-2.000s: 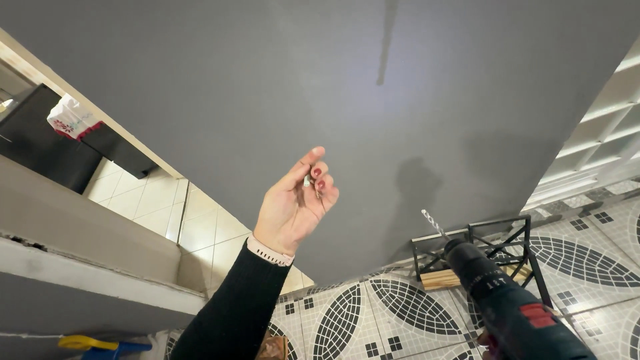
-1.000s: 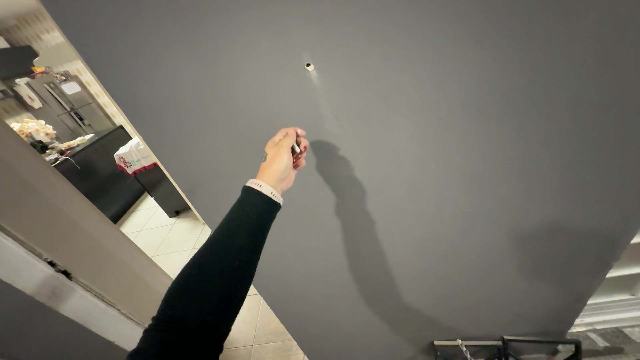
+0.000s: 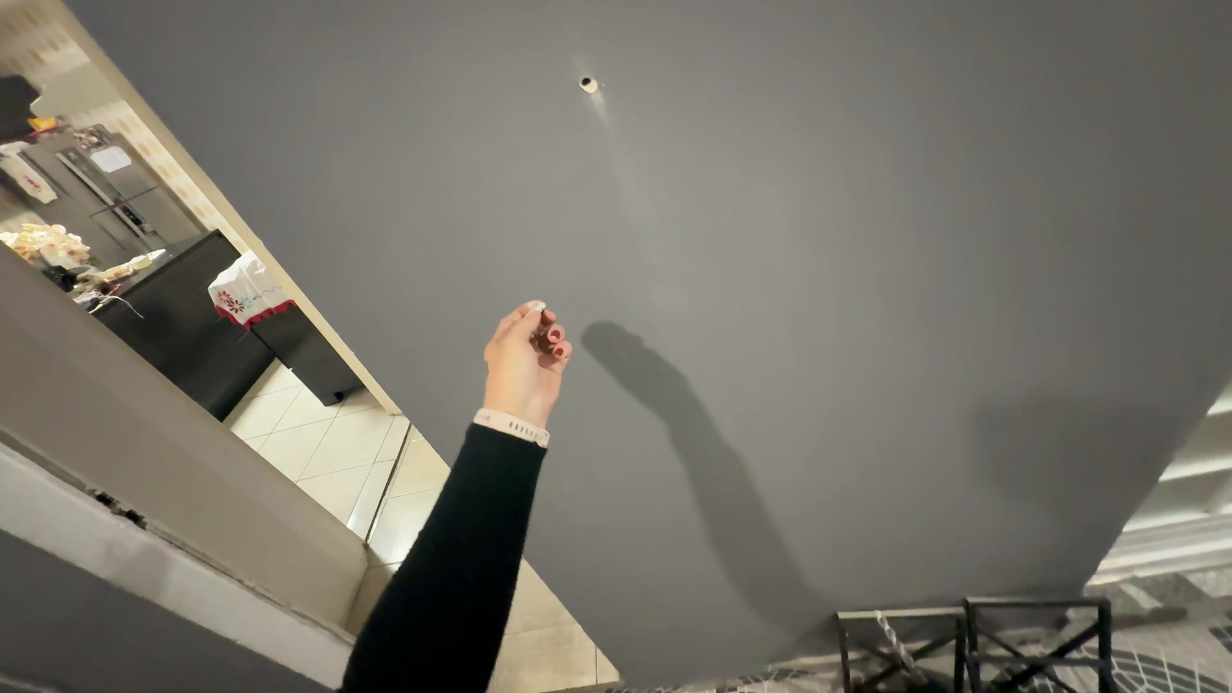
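My left hand (image 3: 525, 361) is raised in front of the grey wall (image 3: 818, 289), its fingers curled around a small pale piece (image 3: 536, 306) that shows at the fingertips; its kind is too small to tell. A light band circles the wrist below a black sleeve. Above the hand, a round drilled hole (image 3: 588, 85) with a pale rim marks the wall, a whitish streak running down from it. At the bottom right the tip of a spiral drill bit (image 3: 895, 640) shows. My right hand is out of view, as is the drill's body.
Low at the right stands a black metal frame (image 3: 1038, 604) by the wall's foot, on patterned tiles. At the left are a door frame (image 3: 173, 568) and an opening to a kitchen with a dark counter (image 3: 183, 318), a cloth (image 3: 248, 292) and a fridge (image 3: 106, 192).
The view has tilted up, bringing the wall hole into sight. The power drill, seen at the lower right two seconds ago, now shows only its bit. My left hand still holds the small piece.
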